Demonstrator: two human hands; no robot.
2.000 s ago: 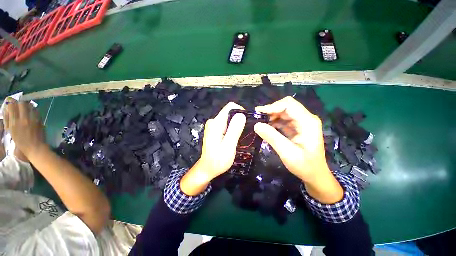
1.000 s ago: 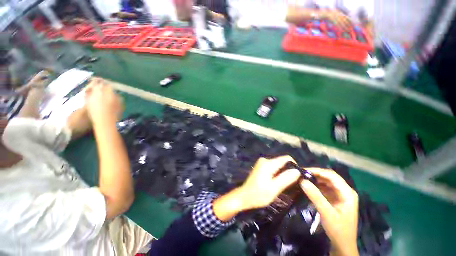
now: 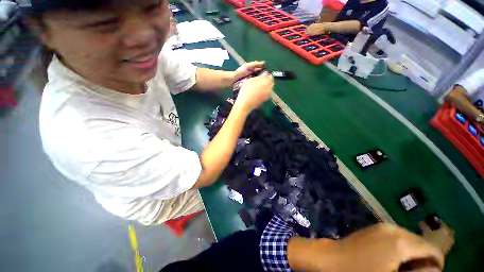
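Note:
My left hand (image 3: pixel 371 248), with a checkered cuff, is blurred and cut off by the bottom edge at the lower right. A dark brown shape shows at its fingers; I cannot tell if it is the held phone. Beyond it are fingers (image 3: pixel 441 237), seemingly of my right hand, mostly hidden, at a small dark phone (image 3: pixel 433 221) on the belt; the grip is unclear. The heap of thin black pieces (image 3: pixel 297 175), some with shiny faces, lies left of and beyond my left hand.
A person in a white shirt (image 3: pixel 117 143) at the left holds a dark item. Phones (image 3: pixel 371 158) (image 3: pixel 409 201) lie on the green belt (image 3: pixel 339 111). Red trays (image 3: pixel 308 43), a white device (image 3: pixel 361 61) and other people are on the far side. White sheets (image 3: pixel 199 32) lie beyond the neighbour.
The view has swung left and up onto the neighbour. My hands are now at the lower right edge, largely cut off or hidden, and the phone they held is no longer clearly visible.

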